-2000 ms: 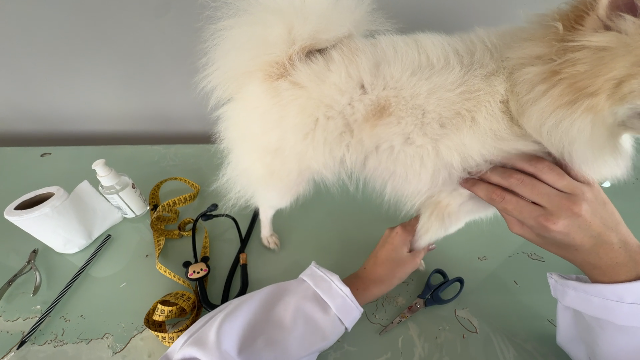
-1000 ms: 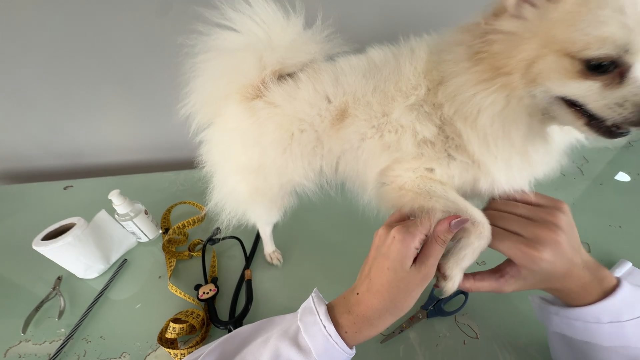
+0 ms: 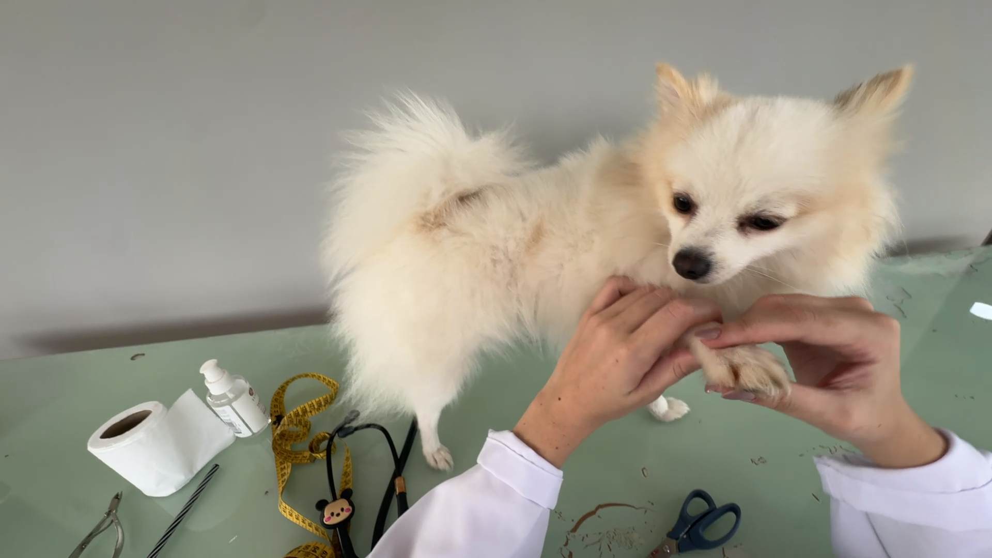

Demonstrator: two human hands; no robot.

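A cream-and-white Pomeranian-type dog (image 3: 527, 248) stands on the green tabletop, its head turned toward me and its nose pointing down at my hands. One front paw (image 3: 748, 372) is raised. My left hand (image 3: 632, 349) is wrapped around that foreleg, just above the paw. With thumb and fingers, my right hand (image 3: 821, 364) pinches the paw from its other side. Below my hands lie blue-handled scissors (image 3: 697, 527), their blades cut off by the frame's lower edge. Both my arms wear white sleeves.
On the green table (image 3: 232, 345) at left are a white paper roll (image 3: 159, 446), a pump bottle (image 3: 235, 399), a yellow measuring tape (image 3: 291, 434), a black cord with a cartoon charm (image 3: 338, 511), metal nippers (image 3: 105, 527) and a striped rod (image 3: 184, 511). A grey wall (image 3: 194, 155) stands behind.
The dog has turned its head toward my hands. My right hand has moved from the dog's chest to the raised paw. The view has shifted.
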